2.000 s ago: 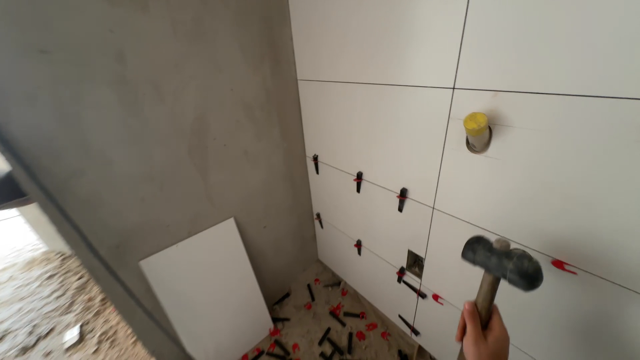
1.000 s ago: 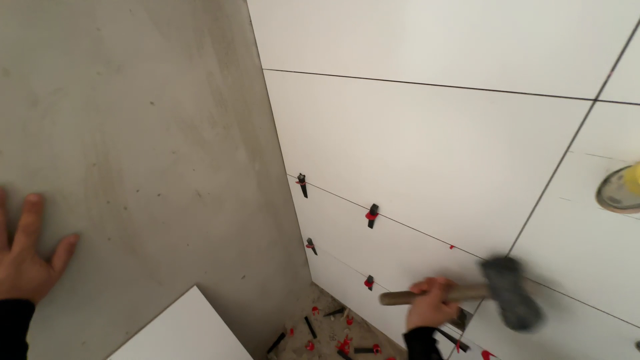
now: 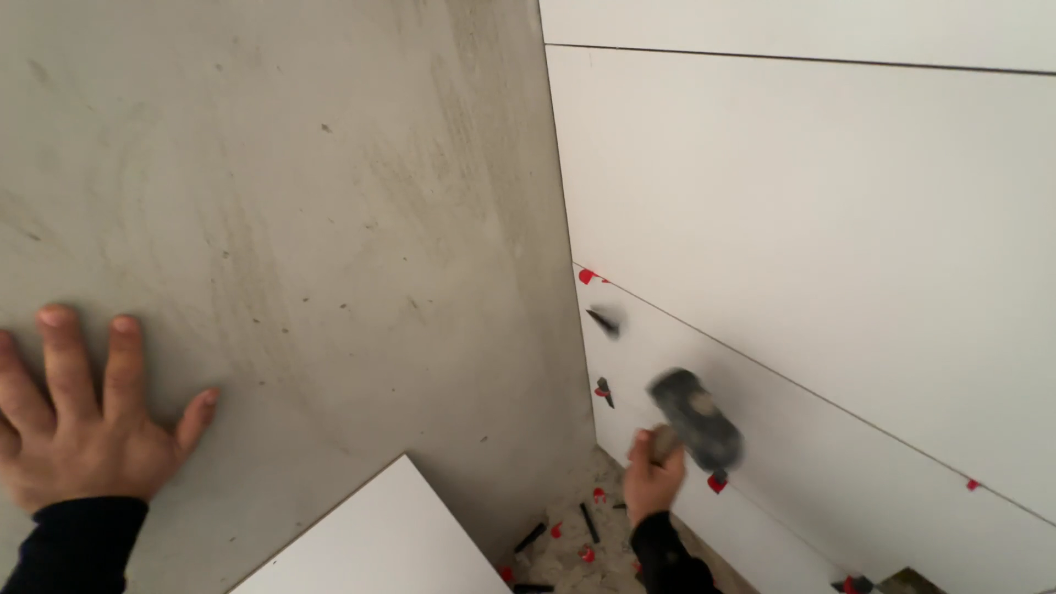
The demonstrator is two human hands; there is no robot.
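Note:
My left hand (image 3: 95, 421) rests with spread fingers against the grey plastered wall (image 3: 355, 214) at the left, holding nothing. My right hand (image 3: 653, 478) grips the wooden handle of a black rubber mallet (image 3: 700, 419), whose blurred head is close to the white wall tiles (image 3: 800, 214). A black wedge (image 3: 604, 322) is loose beside the tiles near the corner, below a red clip piece (image 3: 587, 276) in the upper joint. Along the lower joint, black wedges sit in red levelling clips: one near the corner (image 3: 604, 391), one under the mallet head (image 3: 718, 482), one further right (image 3: 855, 584).
A loose white tile (image 3: 388, 536) leans at the bottom, in front of the plastered wall. Black wedges (image 3: 530, 537) and broken red clips (image 3: 586, 553) litter the floor in the corner. A square cut-out (image 3: 911, 581) shows in the tiles at the bottom right.
The mallet in my right hand has moved left along the tiles toward the corner. The wedges of the upper joint, seated there a second ago, are out of it. My left hand stays on the plastered wall.

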